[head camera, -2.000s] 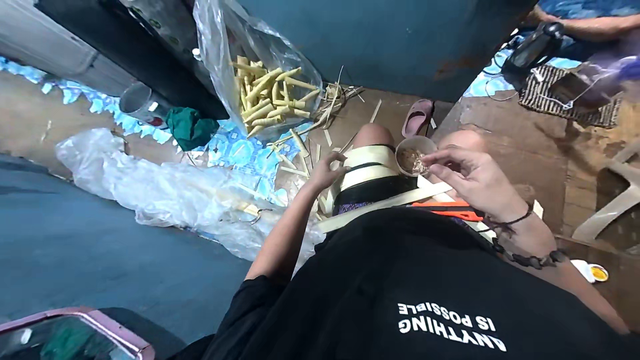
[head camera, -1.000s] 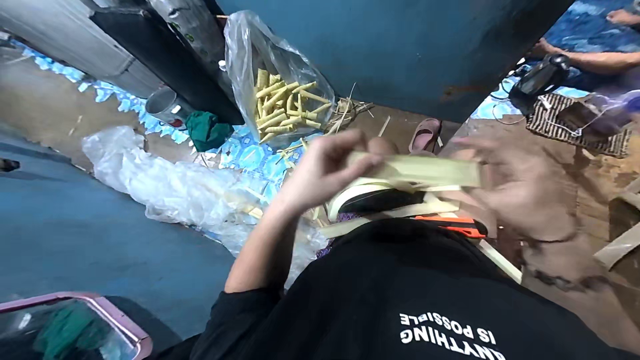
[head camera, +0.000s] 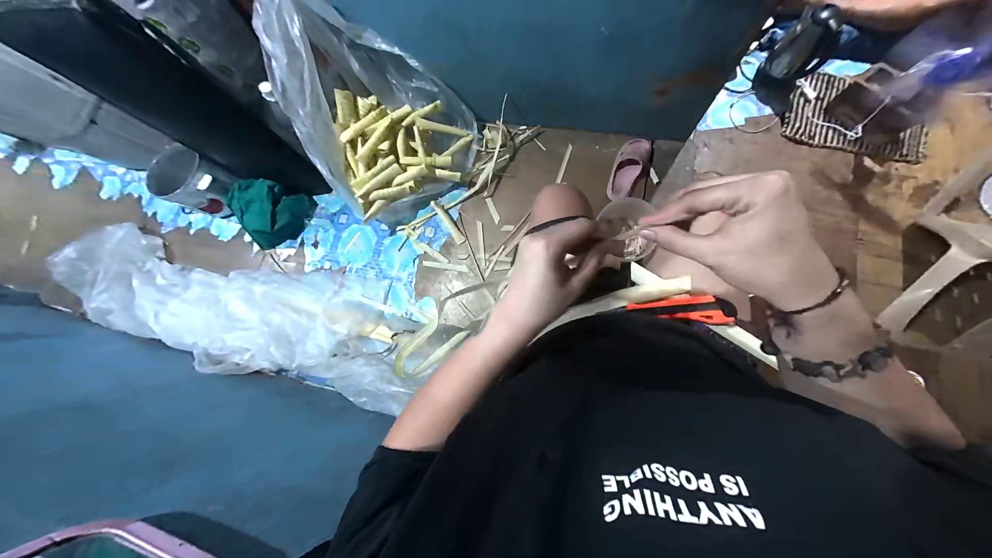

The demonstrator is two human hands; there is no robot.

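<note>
Over my lap, my left hand has its fingers bent beside a small clear plastic cup; whether it grips anything is hidden. My right hand pinches a thin, pale piece, too small to name, at the cup's right side. Small light bits lie inside the cup. Pale flat plant strips lie across my lap, and an orange-and-black utility knife rests on them. Beyond my knee stands a clear plastic bag of rolled yellowish strips.
Strip scraps litter the floor near a pink clog. Crumpled clear plastic lies at left, with a green cloth and a clear container behind. Another person's arm shows at top right, above a striped mat. A plastic chair is at right.
One second ago both hands were raised with a wide pale strip between them. Now they are together at the cup, and that strip is no longer between them.
</note>
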